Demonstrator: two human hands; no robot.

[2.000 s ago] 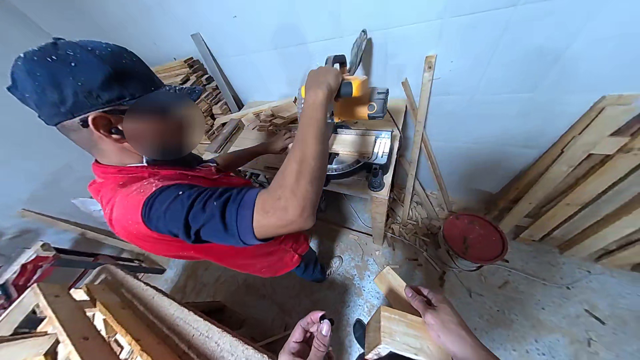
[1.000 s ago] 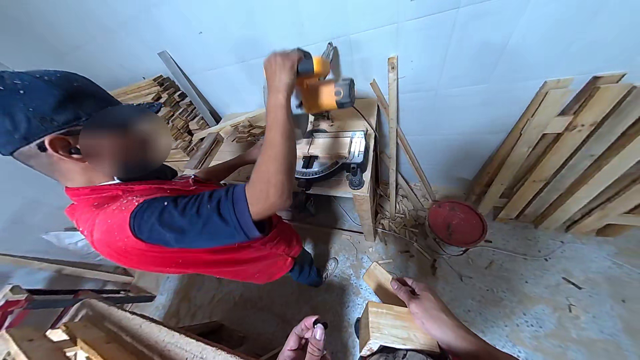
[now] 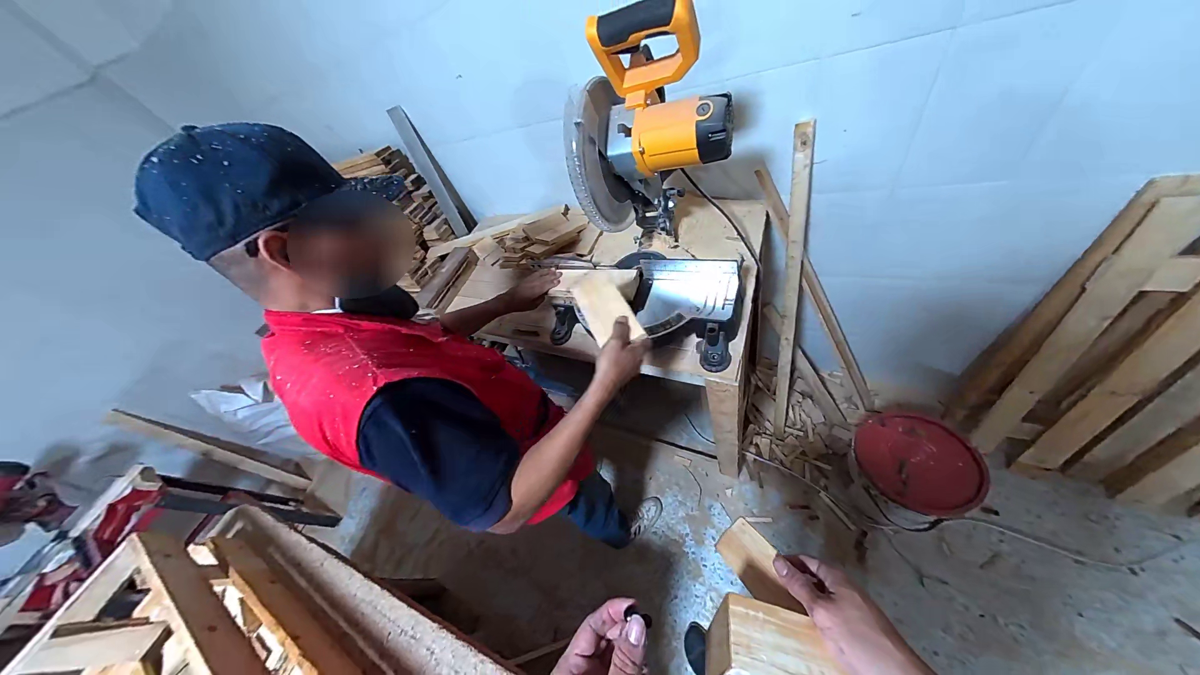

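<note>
My right hand [image 3: 834, 600] grips a short flat wood piece [image 3: 757, 564] between thumb and fingers, just above a wooden block [image 3: 773, 642] at the lower edge. My left hand [image 3: 605, 642] pinches a small black object [image 3: 638, 614] between thumb and fingertip; what it is, I cannot tell. Beyond my hands, a person in a red vest [image 3: 403, 384] holds a cut board piece [image 3: 607, 309] in one hand over the base of a yellow miter saw [image 3: 667, 136]. That person's other hand rests on a board [image 3: 595, 279] on the saw base. The saw head is raised.
The saw stands on a wooden bench [image 3: 698, 370] against the wall. Wood offcuts [image 3: 539, 234] lie on it. A red-lidded bucket [image 3: 922, 466] with a cable stands right, near leaning slats [image 3: 795, 281] and pallet-like frames [image 3: 1116, 337]. A wooden crate [image 3: 309, 600] fills the lower left.
The person has let go of the saw handle, the saw head has risen, and that hand now holds a board piece. My hands keep about the same hold.
</note>
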